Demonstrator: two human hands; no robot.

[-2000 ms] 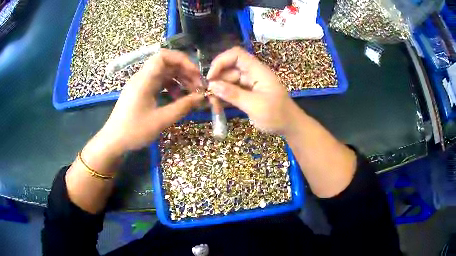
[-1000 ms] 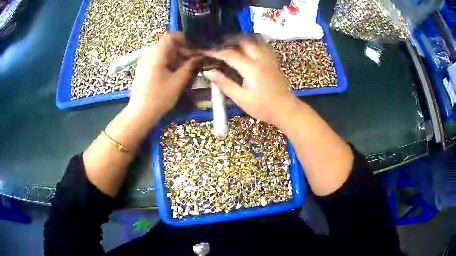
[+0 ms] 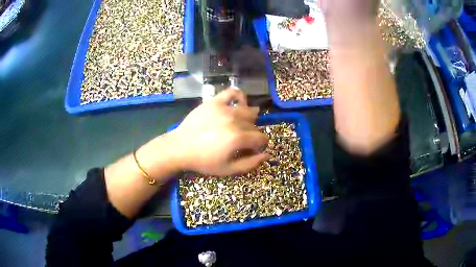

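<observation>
My left hand (image 3: 227, 135) is over the upper part of the blue front tray (image 3: 314, 193), its fingers curled just below the fixture. I cannot tell whether it holds something. Small gold-coloured metal fittings (image 3: 245, 193) are heaped in that tray. The dark upright bench fixture (image 3: 224, 41) stands on a grey metal base (image 3: 187, 86) at the top centre. The white front handle is hidden. My right forearm (image 3: 365, 94) reaches up to the top edge at the right. It is blurred, and my right hand is cut off by the frame's edge.
A blue left rear tray (image 3: 73, 86) holds small metal pieces. The blue right rear tray (image 3: 272, 88) holds coppery pieces and a white packet (image 3: 300, 34) with red marks. A bag of metal parts (image 3: 399, 26) lies at the far upper right. The bench is dark green.
My left hand has moved down and right, from the fixture to over the front tray. My right arm has swung up and right, out of the frame. The whitish side handle no longer shows.
</observation>
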